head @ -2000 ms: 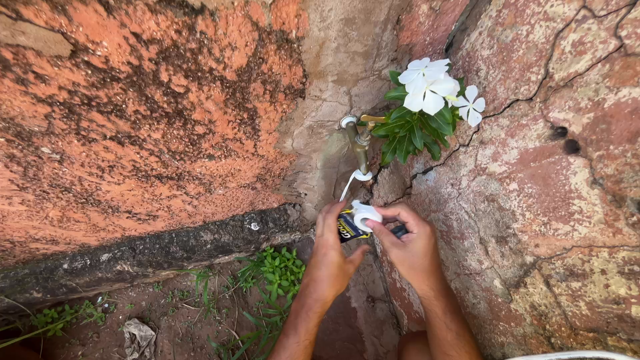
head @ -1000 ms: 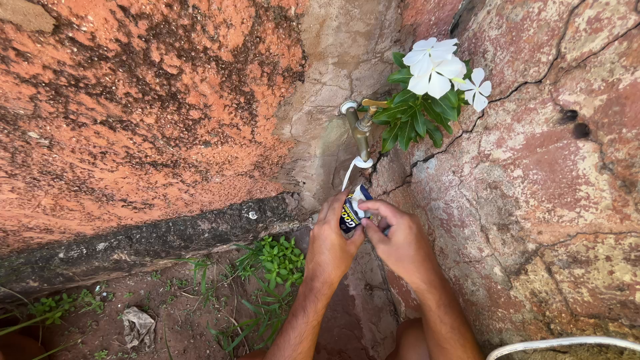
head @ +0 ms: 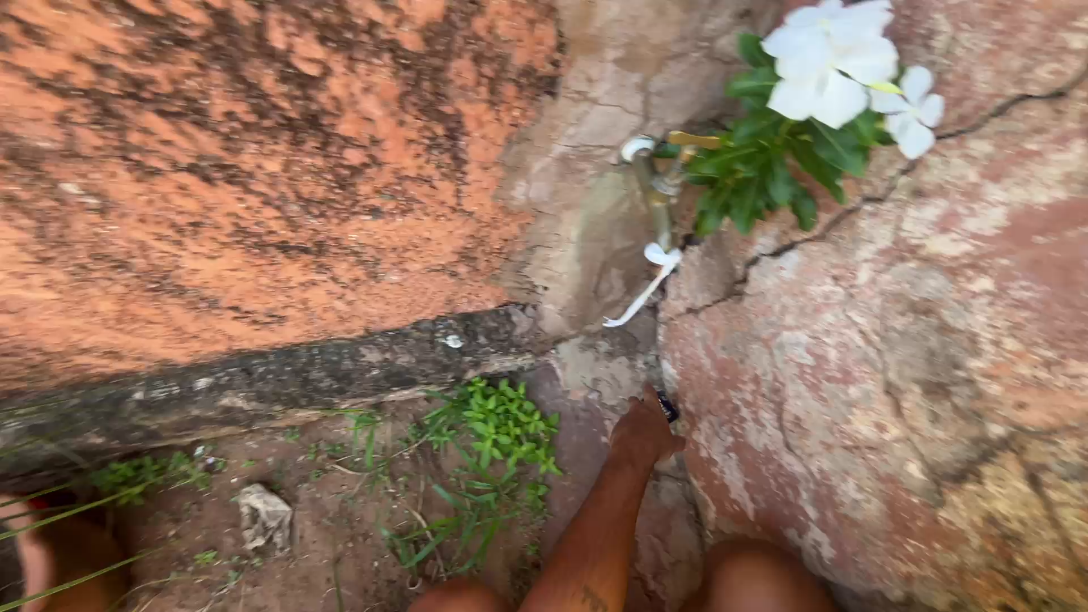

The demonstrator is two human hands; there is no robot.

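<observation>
A metal tap [head: 656, 191] projects from the wall corner, with a white collar [head: 637, 149] at its base. White thread seal tape [head: 637, 297] is around its outlet, and a loose tail hangs down to the left. Below it, my left hand [head: 646, 429] is low beside the foot of the right wall. A small dark package [head: 667, 406] bearing pale writing shows between its index finger and thumb; the fingers are partly hidden and blurred. My right hand is out of view.
A leafy plant with white flowers [head: 820, 72] crowds the tap's yellowish handle [head: 693, 139]. Orange wall [head: 255, 170] and cracked reddish wall [head: 892, 365] flank the corner. Green weeds [head: 501, 425] and a crumpled pale scrap [head: 265, 517] are on the soil.
The hands were together below the tap, holding the package and a white roll. My left hand has moved down with the package; my right hand has left view. The tape's tail now hangs loose.
</observation>
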